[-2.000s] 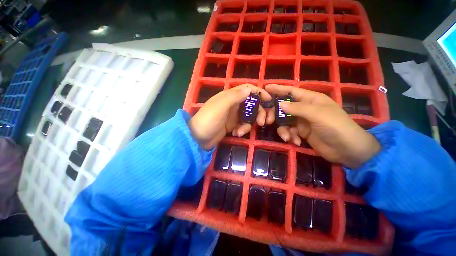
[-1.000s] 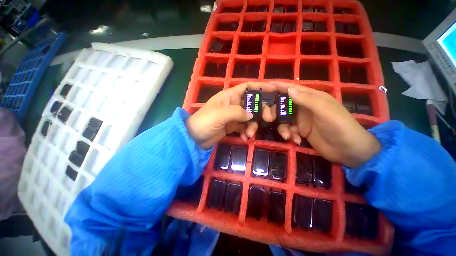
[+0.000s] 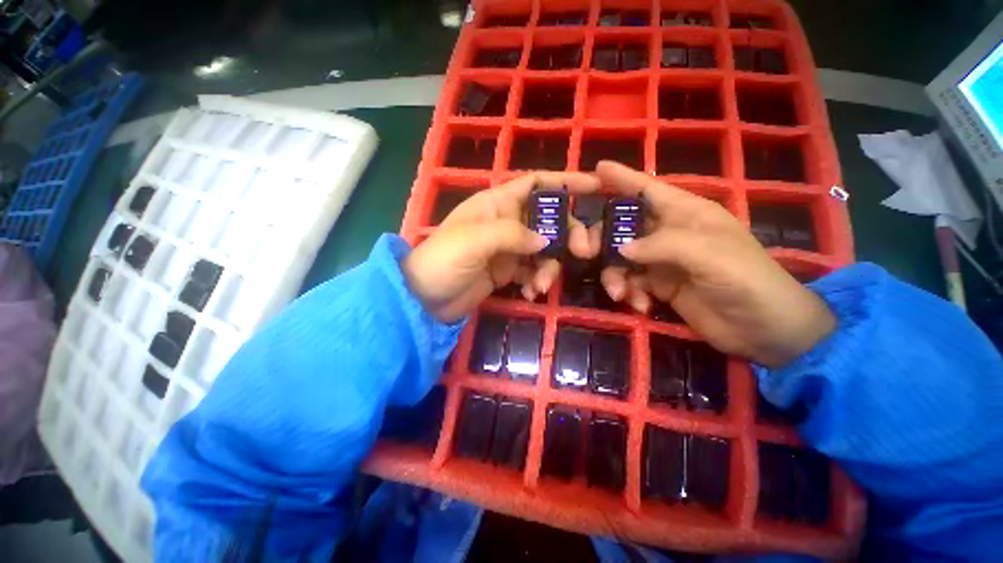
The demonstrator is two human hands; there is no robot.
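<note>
My left hand holds a small black watch body upright, thumb at its lower edge. My right hand holds a second black watch body beside it, thumb on its lower part. Both screens are lit with short rows of pale text. The hands are close together above the middle of the red foam tray. Many of the tray's square pockets hold dark units, several in pairs. The pockets right under my hands are partly hidden.
A white tray with several black units lies at left, and a blue tray beyond it. A person's pink sleeve is at the left edge. At right are a crumpled white tissue, a thin stick and a pale instrument.
Both screens have changed from white, purple and green text to rows of pale text. Both thumbs now rest at the lower parts of the screens. The hands have barely moved.
</note>
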